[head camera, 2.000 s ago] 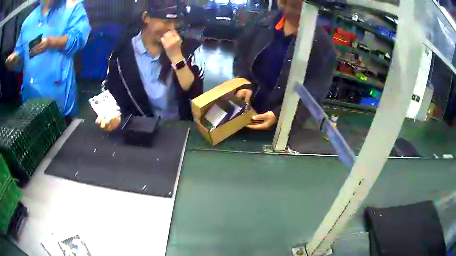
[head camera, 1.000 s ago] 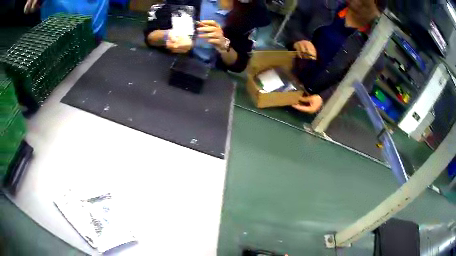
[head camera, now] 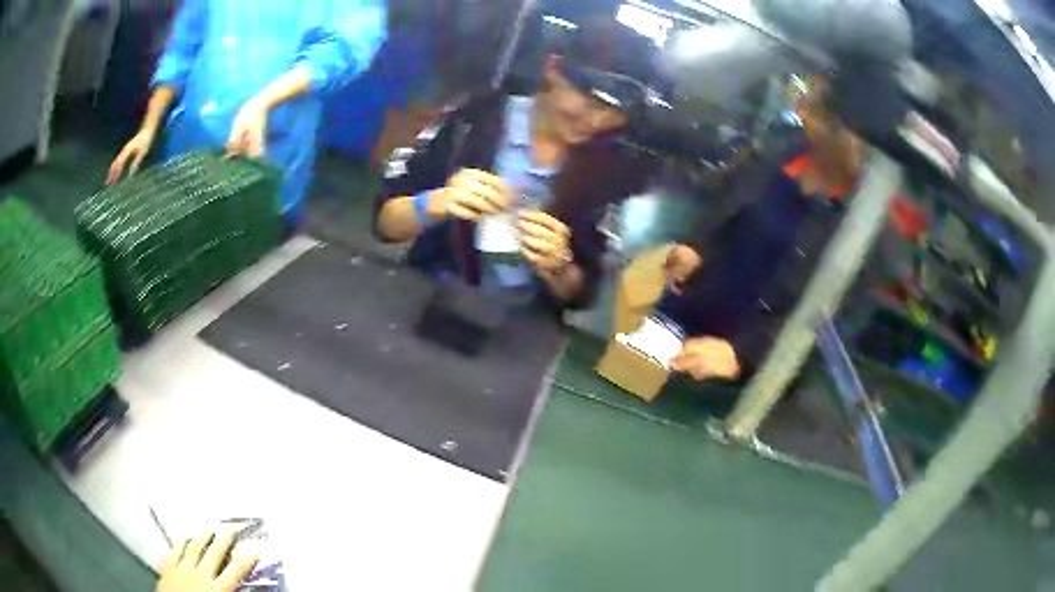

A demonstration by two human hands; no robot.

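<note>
My left hand [head camera: 206, 564] shows at the bottom left edge, cut off by the edge and blurred. Its fingers lie on or over a pale flat bag or sheet with dark and blue markings [head camera: 264, 569], partly hidden beneath it. Whether the fingers grip it, I cannot tell. The item lies on the large light sheet [head camera: 347, 497]. My right hand is out of view.
A black mat [head camera: 382, 347] holds a black tray [head camera: 454, 324]. PCB racks [head camera: 174, 237] stand at left. Opposite, one person holds a small white-labelled bag [head camera: 498, 235]; another holds an open carton [head camera: 634, 368]. A cream post [head camera: 926, 486] crosses the right side.
My left hand has come into view over the pale item. The person in blue now has hands at the rack. The carton is held tilted, its lid raised. The view has shifted.
</note>
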